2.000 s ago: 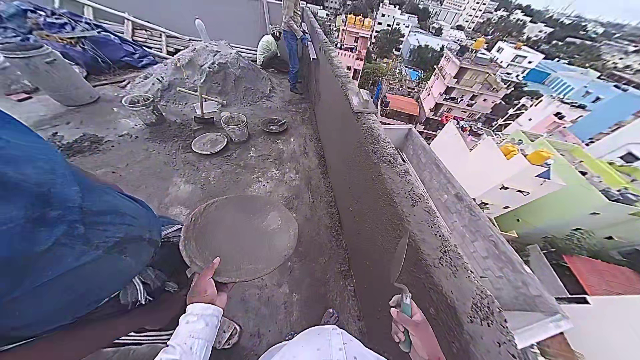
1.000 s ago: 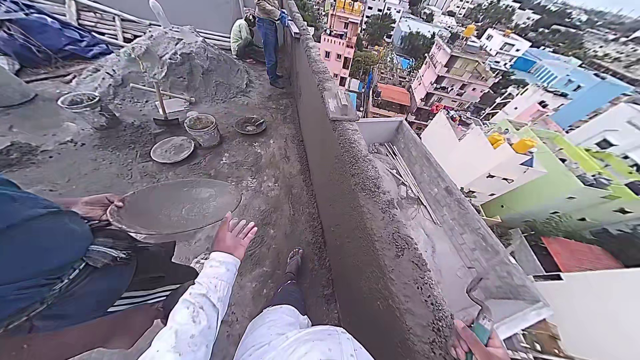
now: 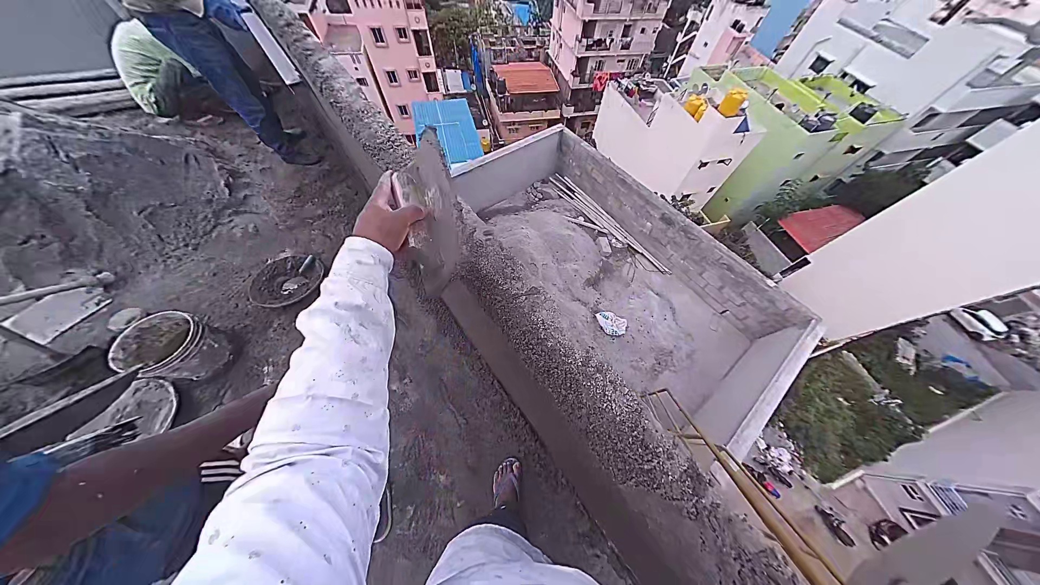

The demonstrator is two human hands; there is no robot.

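Observation:
My left hand [image 3: 388, 215], in a white speckled sleeve, grips a flat mortar-smeared plastering float [image 3: 436, 219]. The float stands tilted on edge at the top of the rough cement parapet wall [image 3: 552, 349]; whether it touches the wall cannot be told. My right hand is out of view. At the bottom right corner shows a blurred grey blade [image 3: 934, 546], seemingly of a trowel, its handle hidden.
A co-worker's bare arm [image 3: 138, 467] reaches in at lower left, near a mortar bucket [image 3: 158, 341] and a round pan [image 3: 286, 280]. Two people are by the wall at upper left. Beyond the parapet lie a lower walled roof [image 3: 634, 284], a yellow pipe [image 3: 756, 491] and a deep drop.
My left hand, empty one second ago near the round mortar pan, has moved to the parapet and taken hold of a float. My right hand with its trowel has left view. The view has swung right.

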